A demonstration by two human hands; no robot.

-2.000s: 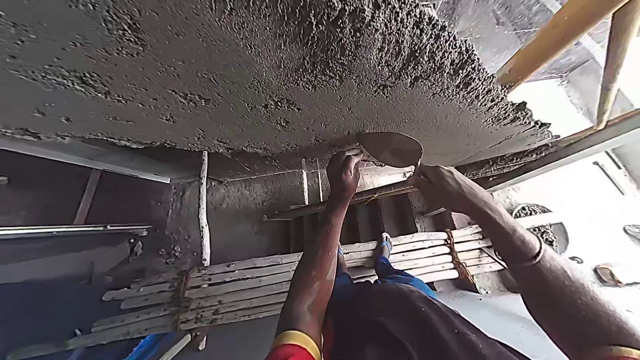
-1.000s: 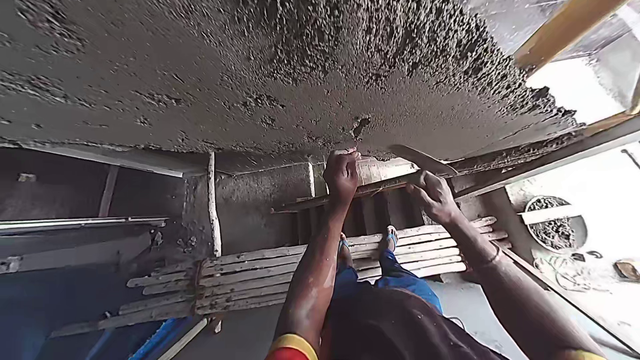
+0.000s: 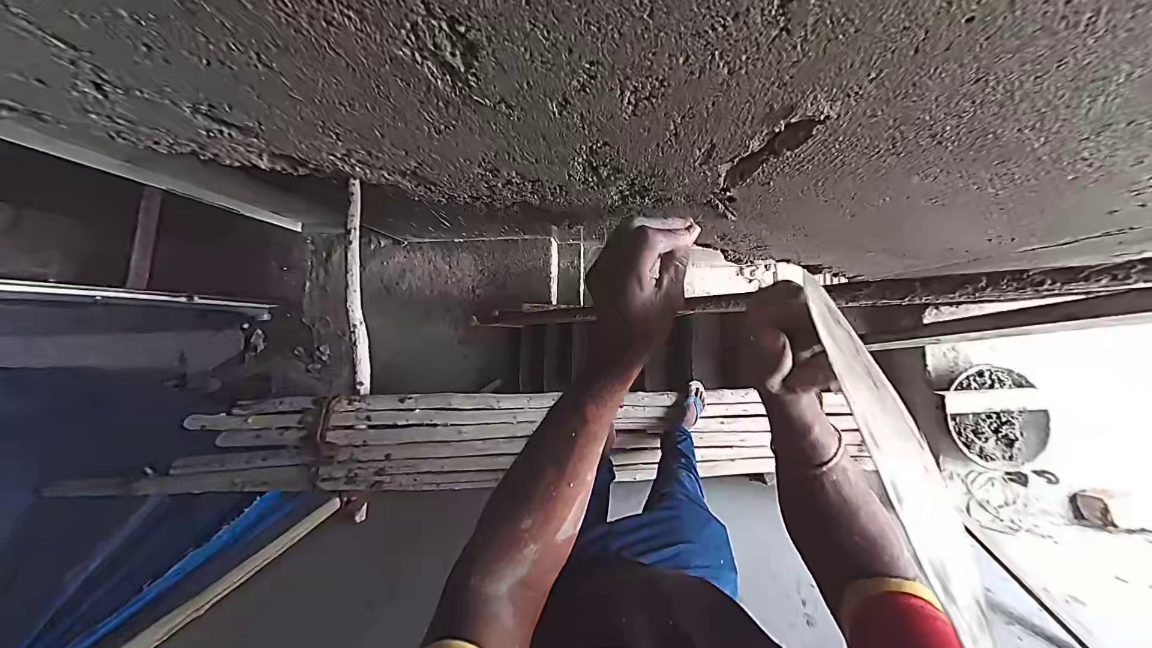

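Note:
My left hand [image 3: 643, 270] is raised just below the lower edge of the rough wet mortar surface [image 3: 540, 99], its fingers curled; whether anything is inside them cannot be told. To its right, my right hand [image 3: 787, 342] is closed around what appears to be the trowel's handle, mostly hidden by the fingers. A long, pale, flat blade [image 3: 886, 432], apparently the trowel seen close and blurred, slants from that hand down to the lower right, across my forearm. Above the hands, a dark, elongated gouge [image 3: 774, 153] marks the mortar.
Below me lies a platform of tied wooden poles [image 3: 432, 441], with my foot [image 3: 694, 402] on it. An upright pole [image 3: 357, 288] stands at left. At right, far below, is a round pan of mortar [image 3: 997, 418]. A dark horizontal bar [image 3: 549, 315] crosses behind my hands.
The trowel blade has swung from the mortar edge, left of my right hand, to the hand's lower right. The gouge in the mortar looks larger than one second ago. The view has shifted.

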